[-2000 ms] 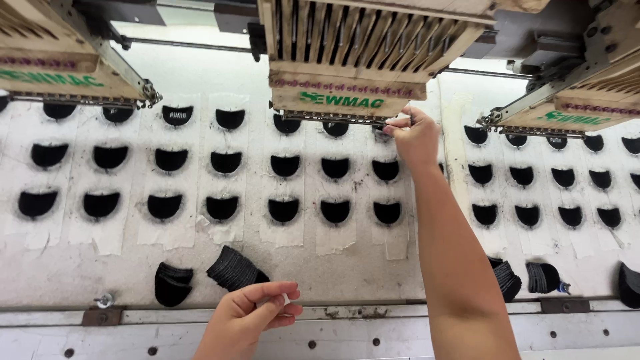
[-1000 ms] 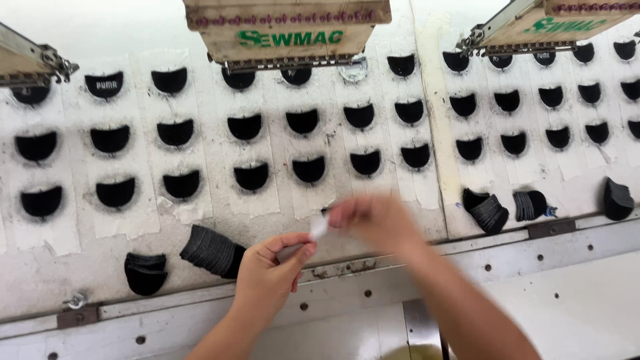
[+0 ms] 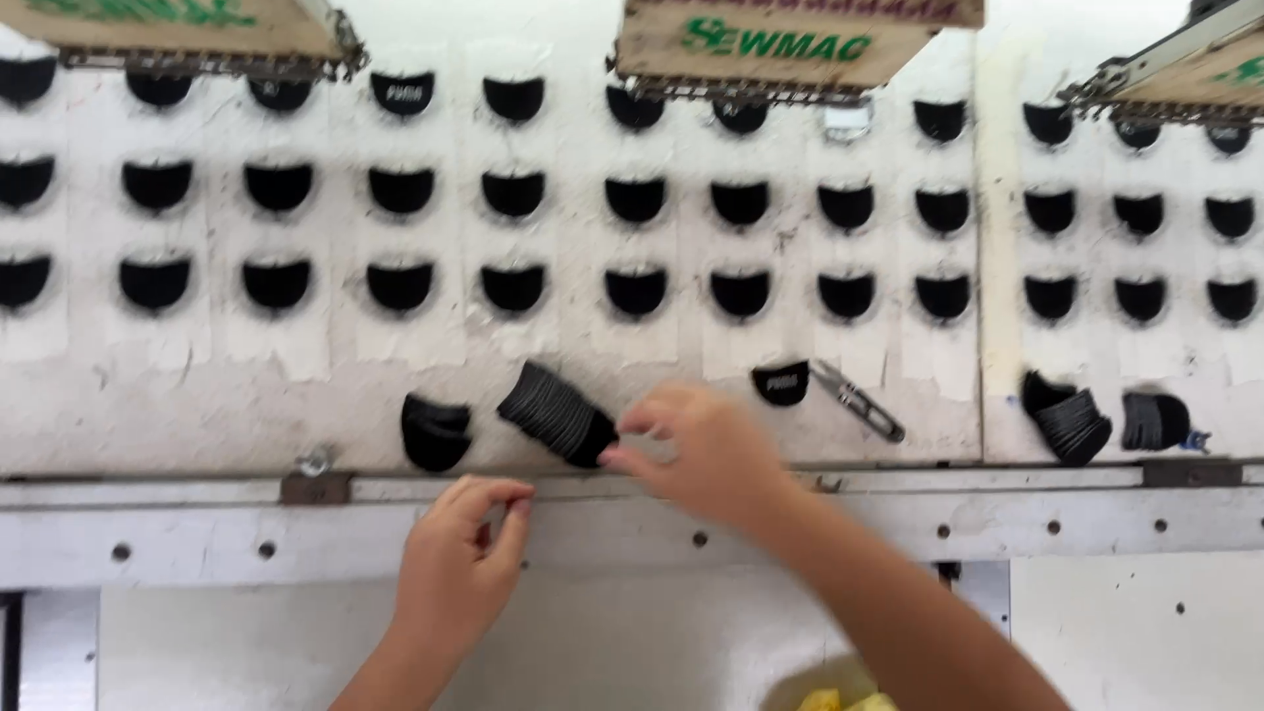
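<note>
My right hand [image 3: 696, 449], slightly blurred, has its thumb and forefinger at the right end of a fanned stack of black half-round patches [image 3: 558, 410]; whether it grips one is unclear. My left hand [image 3: 469, 553] is over the metal rail, fingertips close together, with nothing plainly visible in it. Just above it lies a smaller pile of black patches [image 3: 434, 433]. Right of my right hand are a single black patch with white lettering [image 3: 780, 383] and a pair of metal thread snips [image 3: 857, 401]. Rows of black patches [image 3: 635, 200] sit on the white backing, with one pale, bare spot [image 3: 847, 120] in the top row.
Embroidery machine heads [image 3: 790, 44] marked Sewmac overhang the top row. A metal rail [image 3: 612, 523] with screws and a wing nut [image 3: 315, 460] runs along the near edge. More patch stacks [image 3: 1066, 420] lie at right. Something yellow [image 3: 839, 701] shows at the bottom.
My right hand has moved from the backing rows to the fanned stack. A lettered patch and the snips now lie on the backing near the rail. The view has shifted.
</note>
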